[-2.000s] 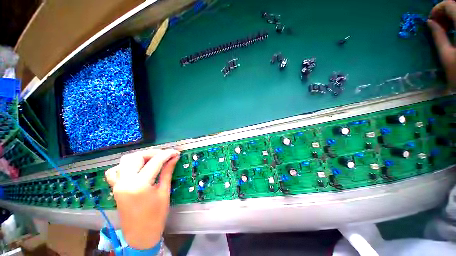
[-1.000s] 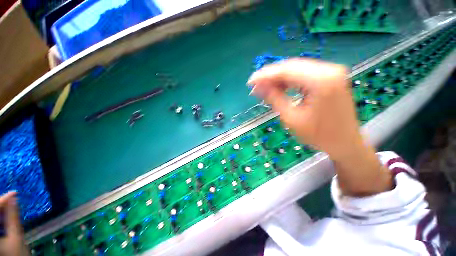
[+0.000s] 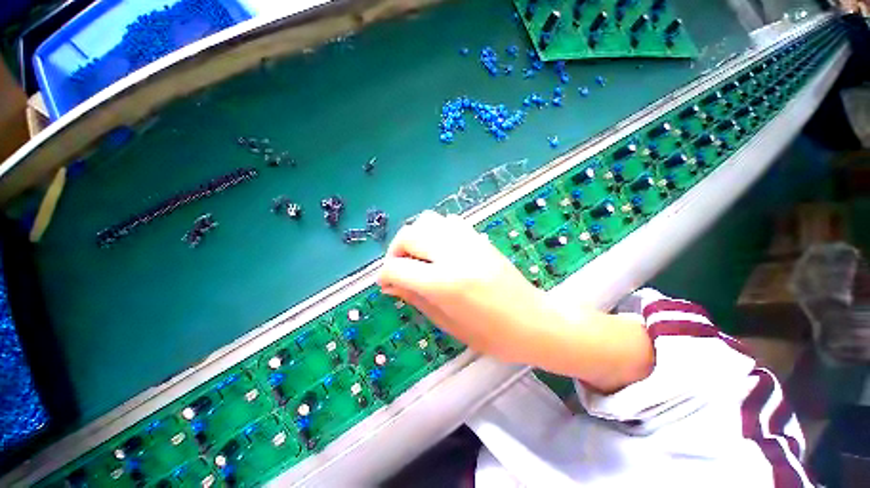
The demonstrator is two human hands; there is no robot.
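My right hand (image 3: pixel 444 276) is over the strip of green circuit boards (image 3: pixel 315 372), its fingertips pinched together just above the boards beside the rail. Whether a small part is between the fingertips cannot be made out. The boards carry pale-topped cylinders, blue parts and black parts. A scattered pile of small blue disc components (image 3: pixel 482 116) lies on the green bench beyond my right hand. Small dark components (image 3: pixel 332 210) lie in loose clusters mid-bench, beside a long dark ridged row (image 3: pixel 176 205). My left hand is not in view.
A black tray (image 3: pixel 38 334) of blue parts is cut off at the left edge. A blue plastic bin (image 3: pixel 143 48) stands past the bench's far edge. A separate green panel (image 3: pixel 611 29) lies at the top. Clear plastic (image 3: pixel 486 183) lies near the pale rail (image 3: pixel 238 343).
The view has swung rightward. My right hand has come from near the blue pile down to the boards, fingers pinched. My left hand, at the left edge one second ago, has left the picture.
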